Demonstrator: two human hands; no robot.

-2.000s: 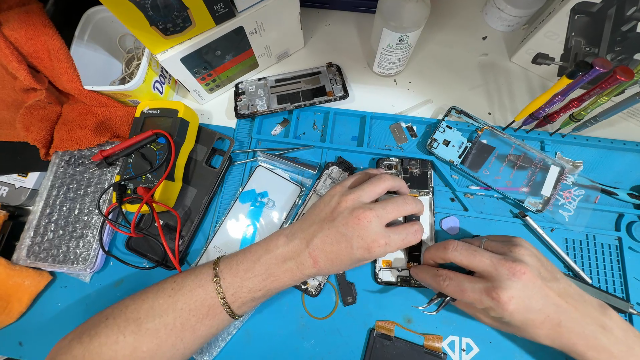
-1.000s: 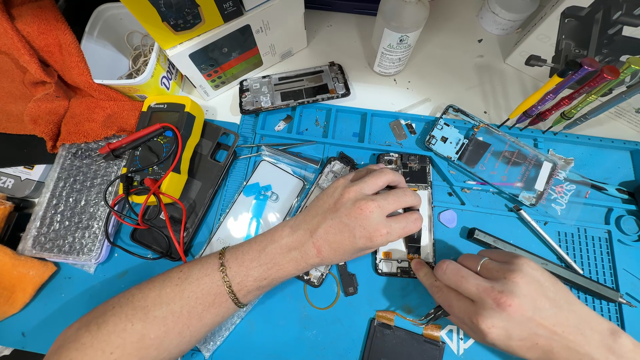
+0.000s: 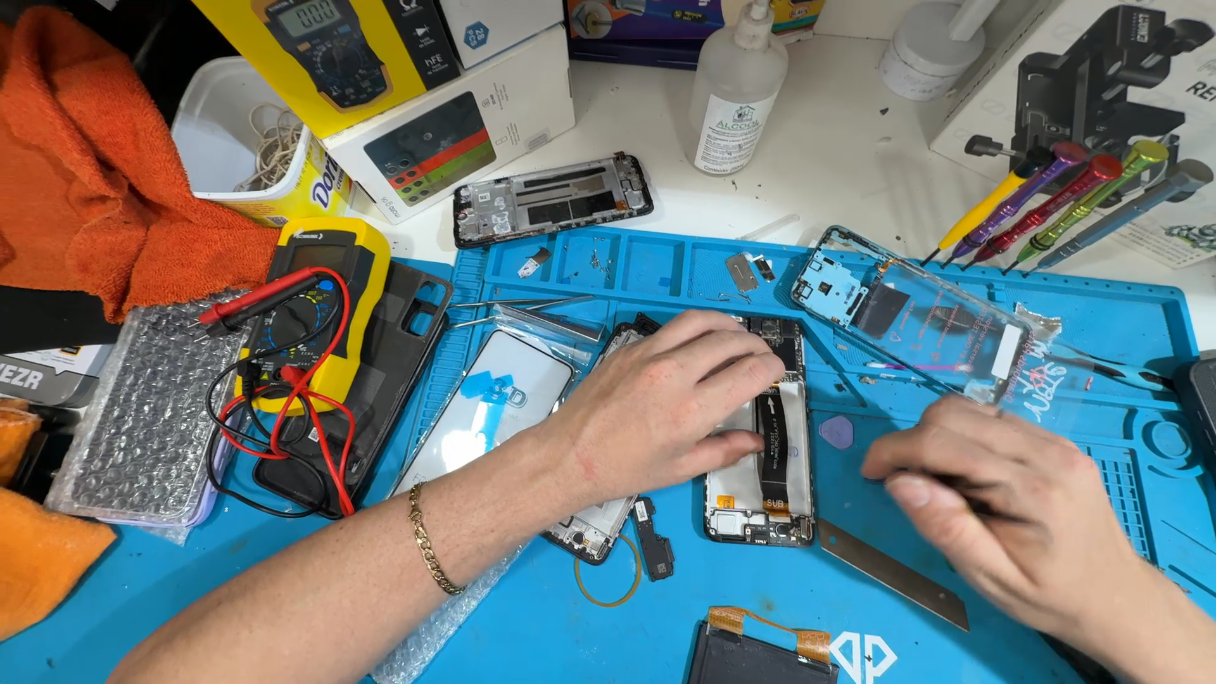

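My left hand [image 3: 679, 399] lies over the upper left of an opened smartphone [image 3: 798, 456], its fingertips touching the phone near the circuit board [image 3: 781, 347]. A black flex cable [image 3: 774, 446] runs down the phone's middle to the lower board. My right hand [image 3: 997, 503] hovers to the right of the phone with curled fingers; whether it holds something is hidden. Below it a flat metal blade [image 3: 898, 575] lies on the blue mat, one end by the phone's lower right corner. A second phone frame [image 3: 584, 532] sits partly under my left forearm. A lilac plastic pick [image 3: 836, 429] lies between my hands.
A removed battery [image 3: 760, 660], a black speaker module [image 3: 654, 541] and a rubber band [image 3: 608, 598] lie in front. A yellow multimeter [image 3: 318, 275] is at left. Behind stand an alcohol bottle [image 3: 738, 95] and several screwdrivers [image 3: 1054, 209]. A transparent-backed phone cover [image 3: 912, 313] lies at right.
My right hand has moved away from the phone's lower end, up and to the right. The flex cable along the phone's middle now shows. The blade now lies beside the phone's lower right corner.
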